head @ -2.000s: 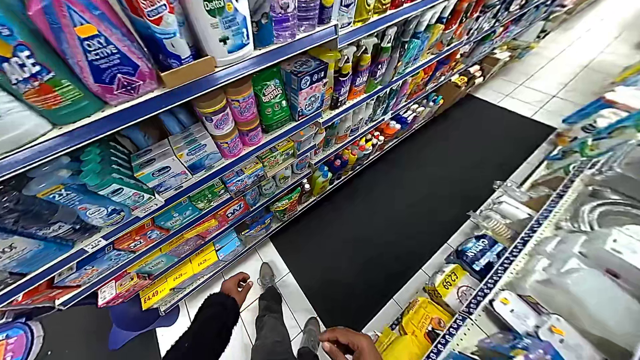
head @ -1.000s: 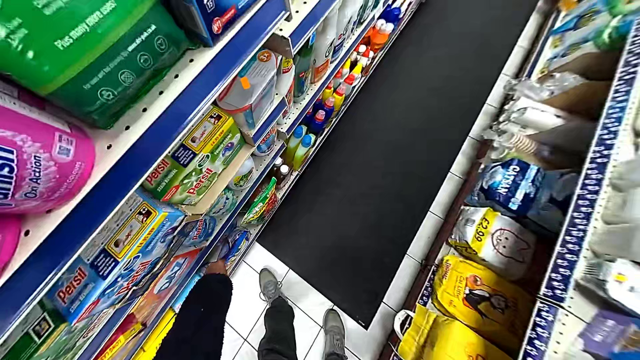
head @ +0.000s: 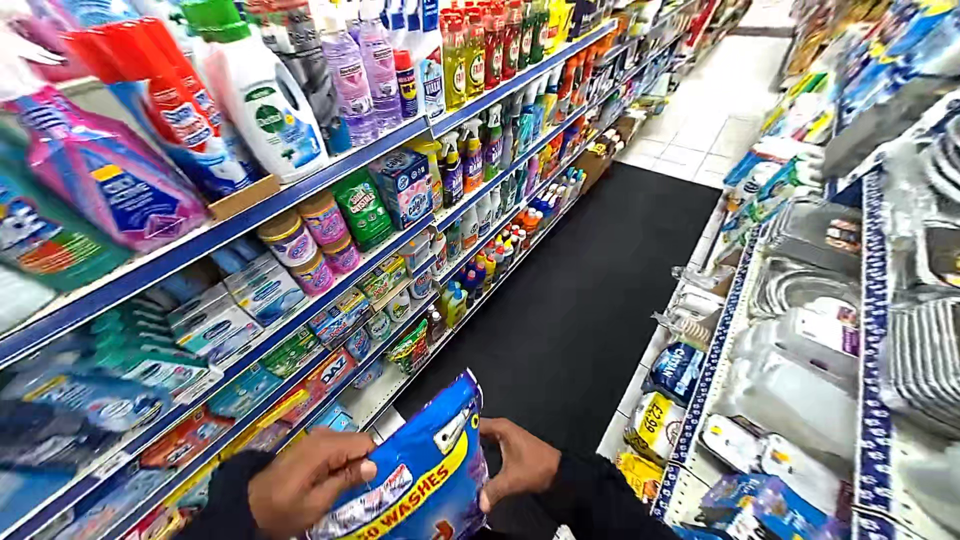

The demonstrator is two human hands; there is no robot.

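A blue and purple plastic bag of laundry detergent [head: 424,480] with a yellow band is held in front of me, tilted, at the bottom centre of the head view. My left hand [head: 311,476] is at its left edge, thumb and fingers closed on the plastic. My right hand [head: 517,461] grips the right edge, its thumb low on the bag's side. The bag's lower end is cut off by the frame. Left of the bag, boxes of washing powder [head: 330,371] stand on the lower shelves.
Shelving with a blue edge [head: 217,240] runs along the left, holding bottles, tubs and boxes. A black mat [head: 555,300] lies on the white tiled floor. On the right, a shelf carries foil and plastic trays [head: 795,367], with packed bags [head: 675,367] below it.
The detergent bag is now between both hands. A second ago my left arm reached to the low left shelf and my right hand was out of view. The view has swung up from the floor.
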